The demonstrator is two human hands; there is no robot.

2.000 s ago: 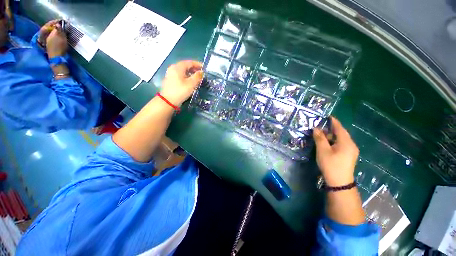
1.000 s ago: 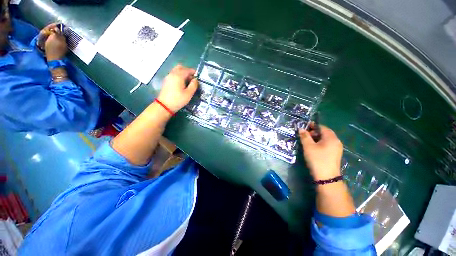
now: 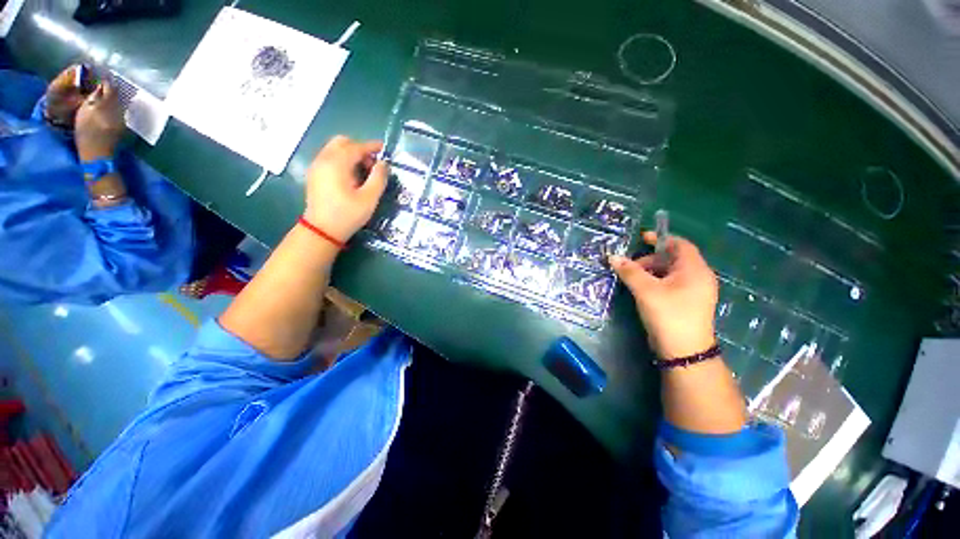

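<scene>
A clear blister tray (image 3: 505,226) lies on the green mat in front of me. Its nearer pockets hold small dark and silvery modules; its far rows look empty. My left hand (image 3: 342,195) holds the tray's left edge between thumb and fingers. My right hand (image 3: 674,295) is at the tray's right edge, thumb or fingertip touching it. Slim grey tweezers (image 3: 661,232) stick up from between the right fingers; the rest of them is hidden.
A blue block (image 3: 575,366) lies near the bench edge. White paper with a dark pile (image 3: 226,105) is at the left, near another person's hands (image 3: 95,111). A second clear tray (image 3: 784,253) and a brown-grey sheet (image 3: 811,405) are at the right, beside a white box (image 3: 926,411).
The tray was tilted and raised, then came down flat, nearer to me. Both hands moved with it and stay at its sides. The whole view has since shifted slightly.
</scene>
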